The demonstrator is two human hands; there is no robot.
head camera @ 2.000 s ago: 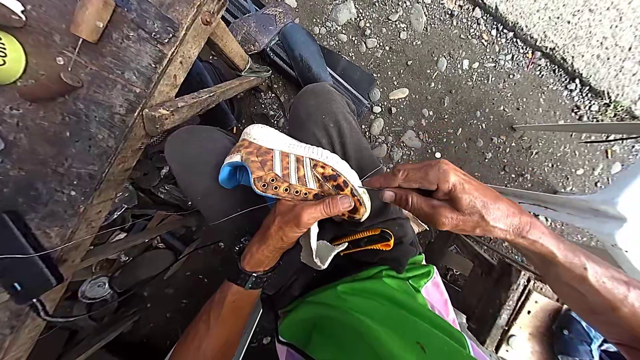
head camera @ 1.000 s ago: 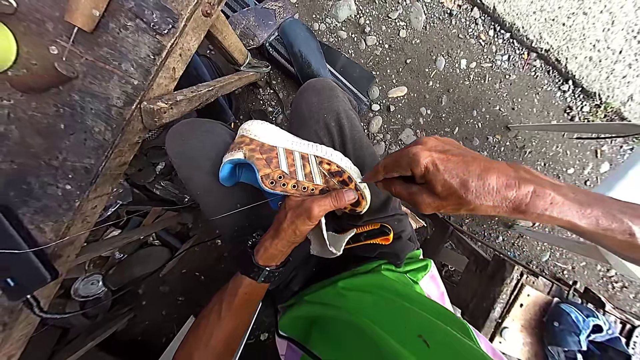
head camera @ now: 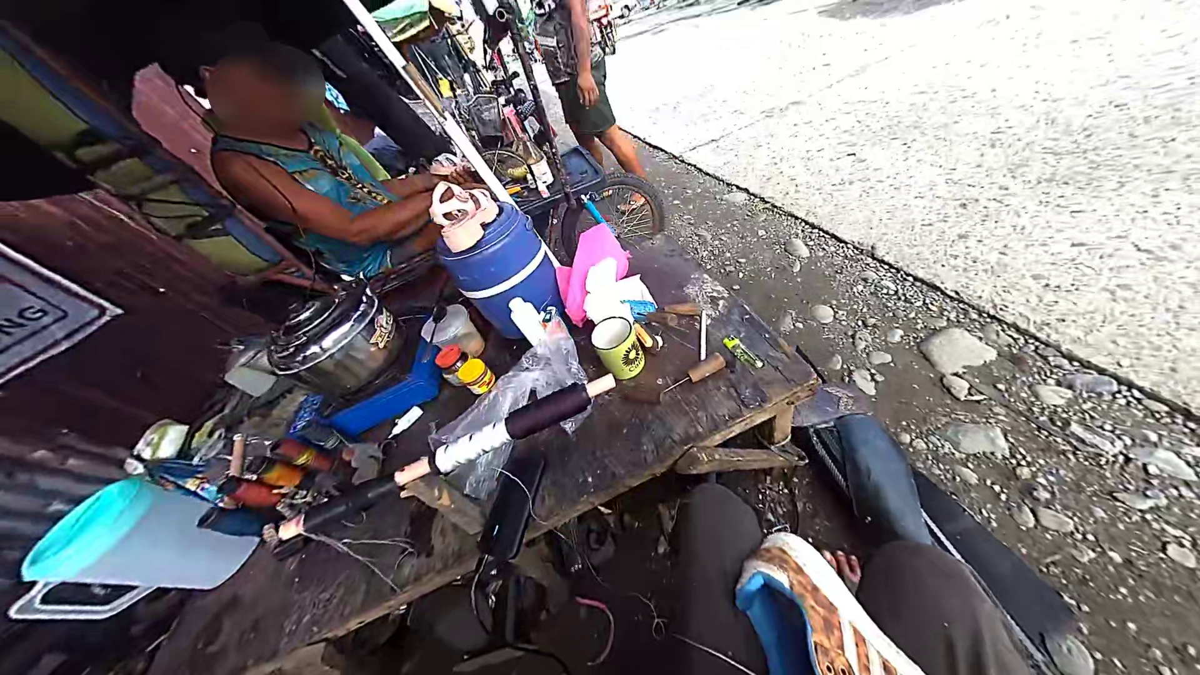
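A leopard-print sneaker (head camera: 830,614) with a white sole edge, white stripes and blue lining lies between my knees at the bottom of the view. Neither of my hands shows, so whether they touch the shoe is hidden. Thread (head camera: 712,653) trails leftward from near the shoe, below the wooden table (head camera: 600,487). On that table lie spools of dark thread (head camera: 548,410) and white thread (head camera: 472,446), a wooden-handled awl (head camera: 705,367), a green lighter (head camera: 742,352) and a yellow-green mug (head camera: 619,347).
Farther back on the table are a blue cooler jug (head camera: 502,272), a metal pot (head camera: 337,342), a blue tray (head camera: 389,394), jars and a plastic bag (head camera: 525,375). A grey bucket (head camera: 197,548) stands at the left. One person (head camera: 300,187) sits behind; another (head camera: 586,84) stands near a bicycle wheel (head camera: 623,211).
The view has swung up and left, across the table. Both hands, which were on the sneaker in the earlier frames, are out of view now.
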